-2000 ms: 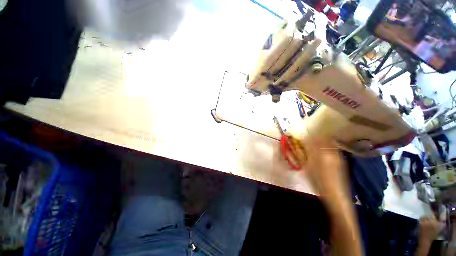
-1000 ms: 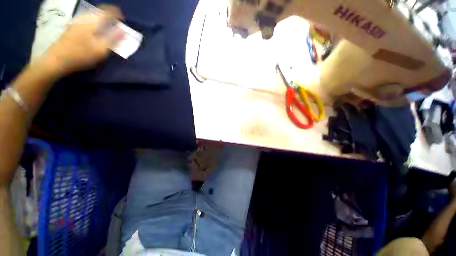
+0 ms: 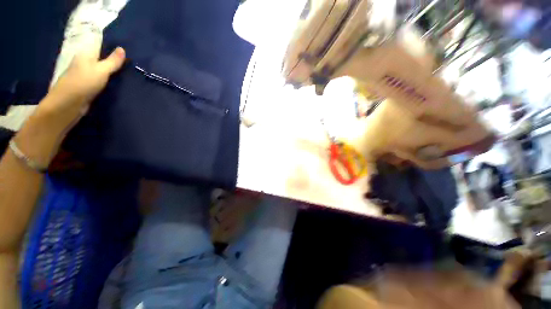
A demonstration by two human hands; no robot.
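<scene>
A dark navy garment panel (image 3: 163, 133) lies over the table's left part and reaches its front edge. A narrow welt with a thin pale line (image 3: 163, 79) runs slantwise across it. White cloth (image 3: 81, 39) shows at its upper left. My left hand (image 3: 84, 78) is on the panel beside the white cloth, one fingertip pointing right; its grip is unclear. A blurred skin-toned shape (image 3: 405, 293), apparently my right hand or forearm, is cut off by the bottom edge. Red-and-yellow-handled scissors (image 3: 344, 162) lie on the table.
The cream sewing machine (image 3: 399, 102) stands right of the panel. Dark cloth pieces (image 3: 417, 190) lie by its base. A blue lattice crate (image 3: 60, 241) is below the table's left edge. Another person's arm (image 3: 513, 268) shows at far right.
The panel came onto the table between the first and second frames. My left hand has since moved down from the small white piece, and the panel's welt line now shows. A blurred shape has entered lower right.
</scene>
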